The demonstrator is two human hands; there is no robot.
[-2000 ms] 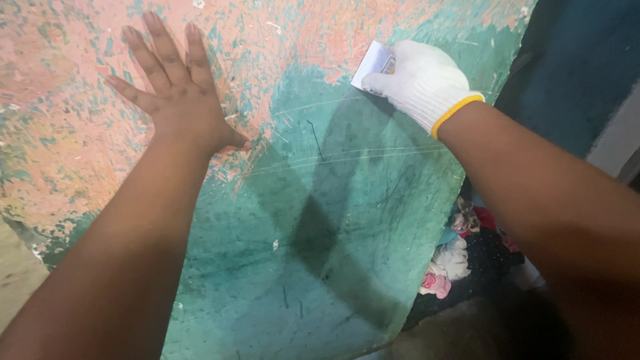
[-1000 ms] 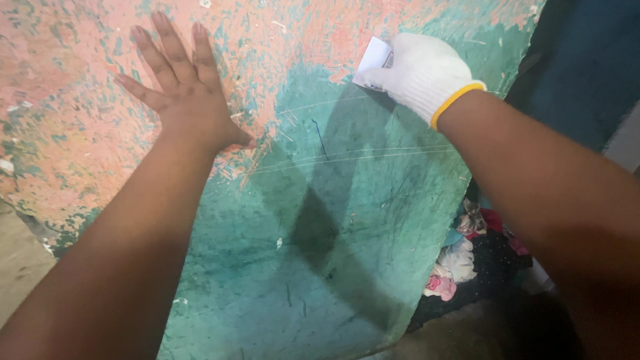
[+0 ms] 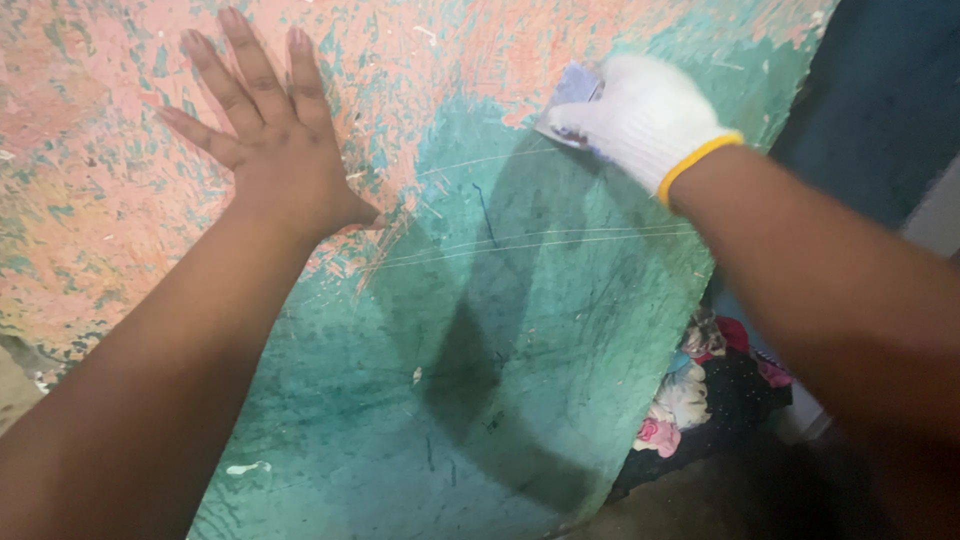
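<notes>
My left hand (image 3: 281, 161), bare, lies with its fingers spread on a painted wall surface (image 3: 420, 360), over a part where peeling pink-orange paint shows green beneath. My right hand (image 3: 652, 112) wears a white knitted glove with a yellow cuff. Its fingers are closed on a flat, pale scraper-like blade (image 3: 574, 94), whose edge touches the surface where the pink paint meets the green. The hidden part of the tool lies under the glove, so its exact kind is unclear. Thin pale scratches and a short dark line mark the green paint between my hands.
The painted surface ends at a slanting edge on the right. Beyond it stands a dark blue surface (image 3: 862, 112). Low at the right, a pile of cloth items (image 3: 682, 397), white, pink, red and black, lies by the edge. Grey floor (image 3: 660, 510) shows at the bottom right.
</notes>
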